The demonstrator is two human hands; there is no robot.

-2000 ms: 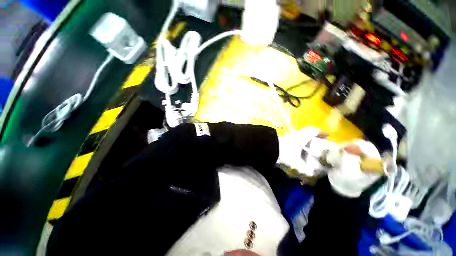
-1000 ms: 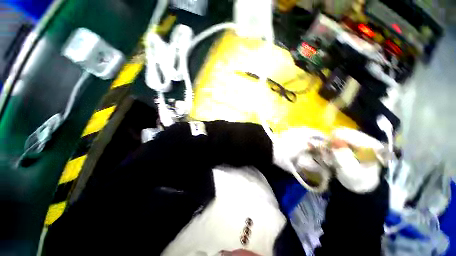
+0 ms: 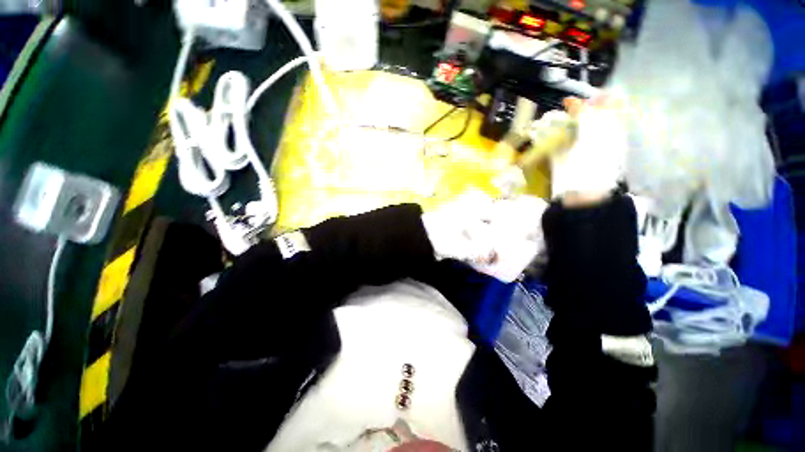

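My left hand (image 3: 490, 235), in a white glove, is low over the front right of the yellow mat (image 3: 353, 159). It is overexposed; a white shape blends with it, and I cannot tell its grip. My right hand (image 3: 590, 148), also white-gloved and blurred, is higher, at the mat's right edge. It is closed around a tan wooden-handled stick (image 3: 549, 148) that points down and left. A thin dark lead (image 3: 448, 125) lies on the mat.
White fixed sockets (image 3: 347, 33) and a looped cord (image 3: 199, 146) stand at the mat's left. A corded socket block (image 3: 66, 203) lies on the green belt. A green board (image 3: 454, 78) and red digits (image 3: 531, 22) are behind. Plastic bags (image 3: 697, 106) and a blue bin (image 3: 766, 265) are right.
The view has shifted right, so belt and mat appear further left. My right hand has moved up and away from my left hand, with the stick. The white cord loop below my hands no longer shows.
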